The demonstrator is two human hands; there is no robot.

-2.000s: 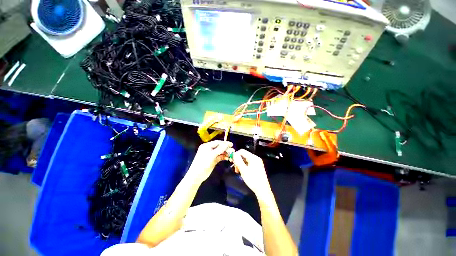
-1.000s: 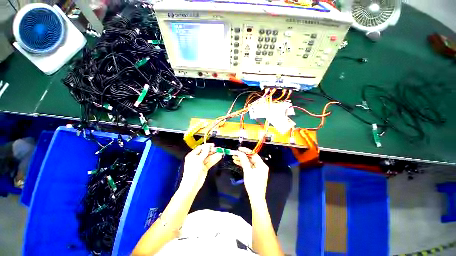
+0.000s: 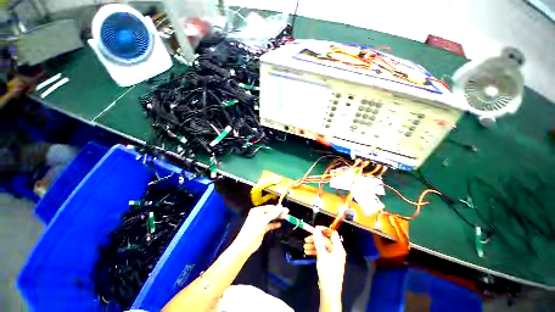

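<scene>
A short green-and-white label (image 3: 297,222) is stretched between my two hands, in front of the fixture strip. My left hand (image 3: 265,224) pinches its left end near an orange test lead. My right hand (image 3: 327,242) holds its right end, by another orange-red lead. The cable ends inside my fingertips are too small to tell. The yellow-orange fixture strip (image 3: 296,194) lies along the bench edge, with orange and white test leads (image 3: 328,177) running from the tester (image 3: 359,113). A white crumpled patch (image 3: 367,197) covers part of them.
A pile of black cable assemblies (image 3: 204,103) lies left of the tester. A large blue bin (image 3: 67,237) with black cables is left of my lap. Two fans (image 3: 125,36) stand on the green bench. Loose cables (image 3: 511,213) lie at right. Another blue bin (image 3: 389,283) is at lower right.
The view has swung, so the bench sits lower and more tilted. My hands, close together two seconds ago, are apart with the green-and-white label stretched between them, as one second ago.
</scene>
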